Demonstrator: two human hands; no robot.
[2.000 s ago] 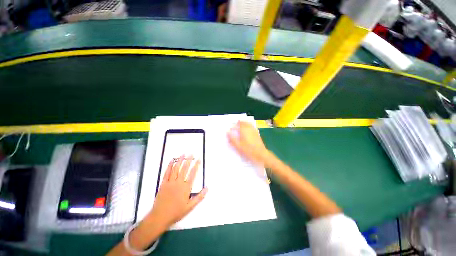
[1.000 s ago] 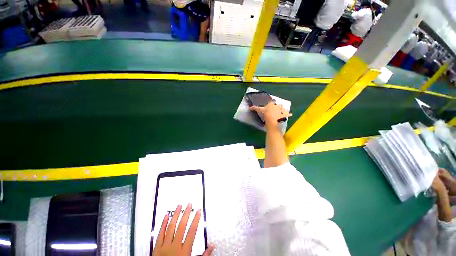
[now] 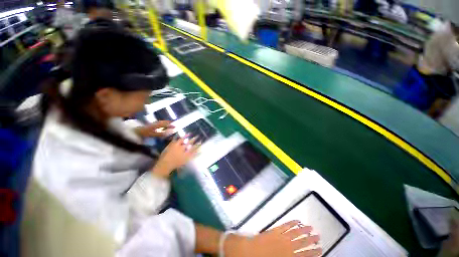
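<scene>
A tablet [image 3: 322, 216] with a black border and pale screen lies on a stack of white paper [image 3: 370, 233] at the bottom. My left hand [image 3: 287, 241] rests palm down on its screen, fingers apart, holding nothing. At the lower right edge, another dark tablet [image 3: 433, 221] lies on a whitish sheet or bag. A blurred skin-toned patch beside it, cut off by the frame, looks like part of my right hand [image 3: 450, 247]; its fingers and any grip cannot be made out.
A neighbour in a pale smock [image 3: 95, 170] sits at left, hands over dark tablets [image 3: 201, 129]. Between us, a dark tablet with green and red squares [image 3: 239, 168] lies on bubble wrap. Thin white cables [image 3: 209, 104] lie behind. The yellow rail [image 3: 261, 138] edges the green conveyor [image 3: 302, 130].
The view has swung left, bringing the neighbour into sight. The conveyor tablet now shows at the lower right edge. My left hand stays on the pale-screened tablet; my right hand is mostly out of frame.
</scene>
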